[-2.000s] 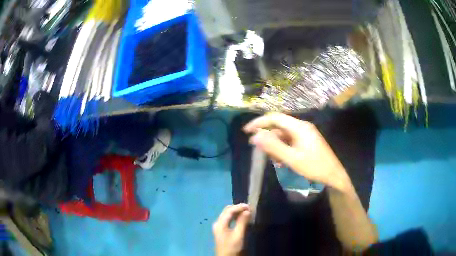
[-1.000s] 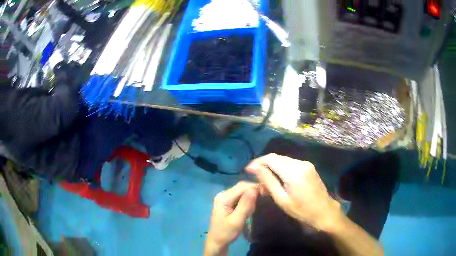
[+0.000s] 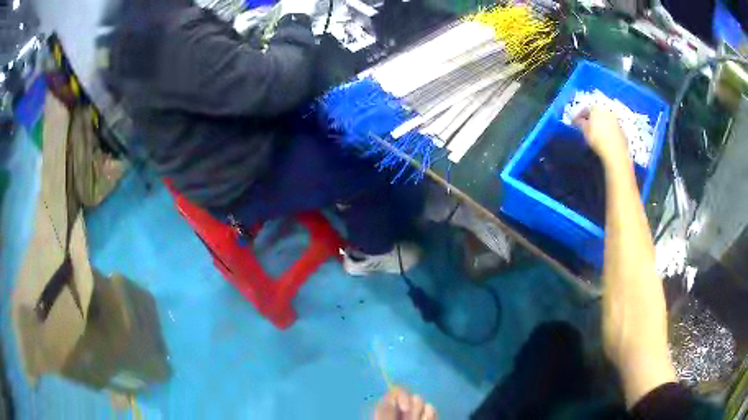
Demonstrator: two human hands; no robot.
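Note:
A blue divided bin [image 3: 541, 215] stands on the bench, with small white pieces [image 3: 630, 123] in its far compartment and small dark pieces [image 3: 566, 174] in the near one. My right hand [image 3: 597, 127] reaches over the bin, its fingertips at the white pieces; whether it pinches one cannot be told. My left hand [image 3: 403, 405] is at the bottom edge, partly cut off. Its fingertips hold a thin yellow lead wire [image 3: 381, 367] that sticks up over the floor.
A bundle of white strips [image 3: 443, 61] with blue and yellow wire ends lies on the bench left of the bin. A person in dark clothes [image 3: 221, 90] sits on a red stool [image 3: 271, 291] at left. Silvery pieces [image 3: 701, 349] lie at lower right.
The view has swung left. My right hand has left my left hand and reached forward into the blue bin. My left hand is now low at the bottom edge with the yellow wire showing.

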